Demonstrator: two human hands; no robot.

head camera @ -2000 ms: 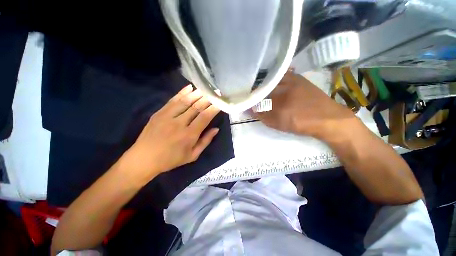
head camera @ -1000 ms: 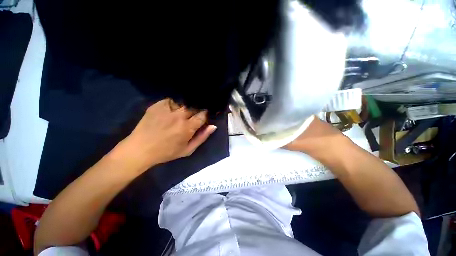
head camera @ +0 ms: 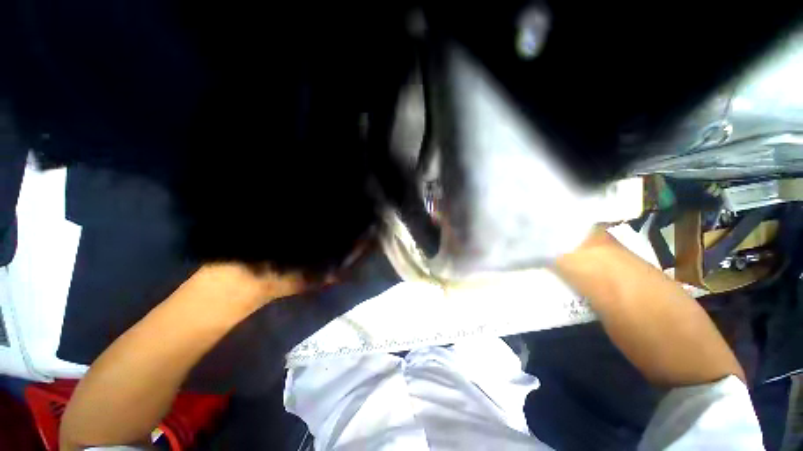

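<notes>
The black fabric panel [head camera: 114, 264] lies on the white table at the left. A blurred black mass fills the top and covers most of my left hand [head camera: 264, 280]; only its wrist end shows, over the panel. The white sewing machine head [head camera: 519, 194] stands in the middle, with a pale loop [head camera: 405, 251] at its left. My right hand is hidden behind the head; only its wrist end [head camera: 585, 254] shows. The fingers of both hands and the needle area are hidden.
The white table [head camera: 423, 321] has a ruler-marked front edge. A brown parts box [head camera: 691, 251] with metal bits stands at the right, near a green-handled tool [head camera: 660, 194]. A red basket [head camera: 194, 414] is at the lower left.
The black mass now covers more of the top and hides the fingers of my left hand. The machine head and my left hand sit lower in the picture. The view has shifted.
</notes>
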